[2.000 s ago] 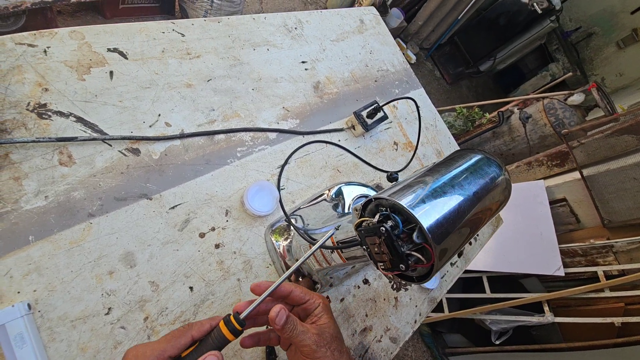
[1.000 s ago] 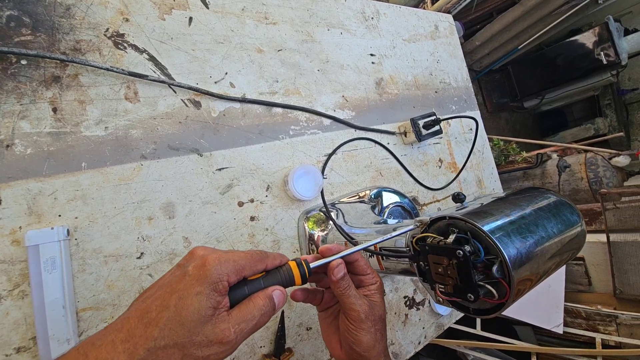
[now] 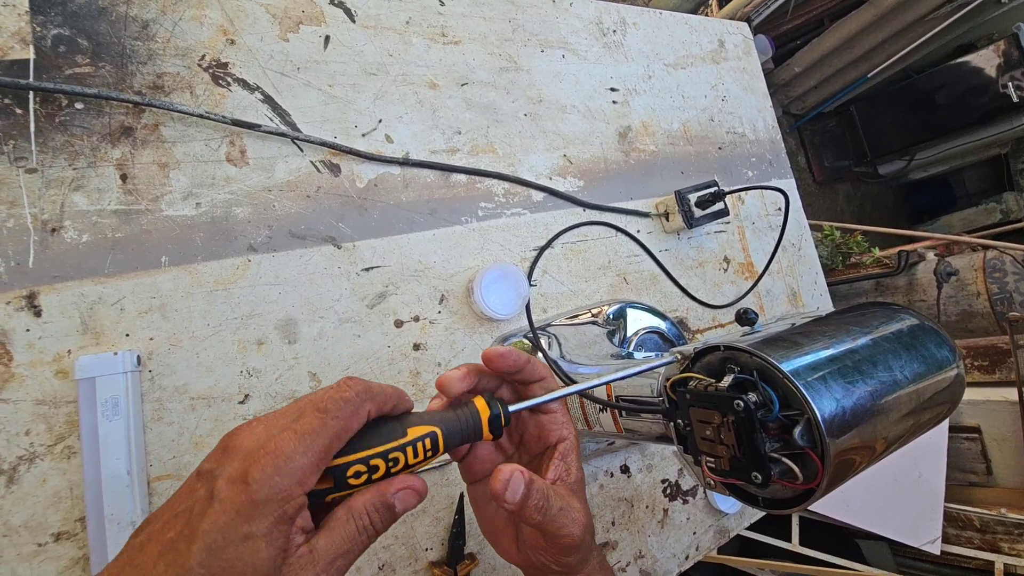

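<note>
My left hand [image 3: 280, 480] grips the black and orange handle of a screwdriver [image 3: 400, 448]. Its metal shaft slants up to the right, and the tip meets or overlaps the rim of a shiny metal cylindrical housing [image 3: 872, 400]. At the housing's uncovered end sit a black switch-like control block [image 3: 716, 436] and coloured wires. My right hand [image 3: 528, 472] is palm up with fingers apart, behind and beside the front of the handle and the shaft. Beyond it lies a chromed appliance part [image 3: 608, 340] with a printed label, partly hidden by the hand and shaft.
A black cord runs from the housing to a socket [image 3: 700, 204] on the worn white table [image 3: 320, 264]. Near the cord stands a small round plastic container [image 3: 500, 290]. A white plastic fixture [image 3: 112, 456] lies at left, a dark pointed tool [image 3: 456, 536] at the bottom edge.
The screwdriver tip has moved from over the chromed part to the housing's rim. My right fingers, around the shaft a second ago, are now more spread. The view has shifted.
</note>
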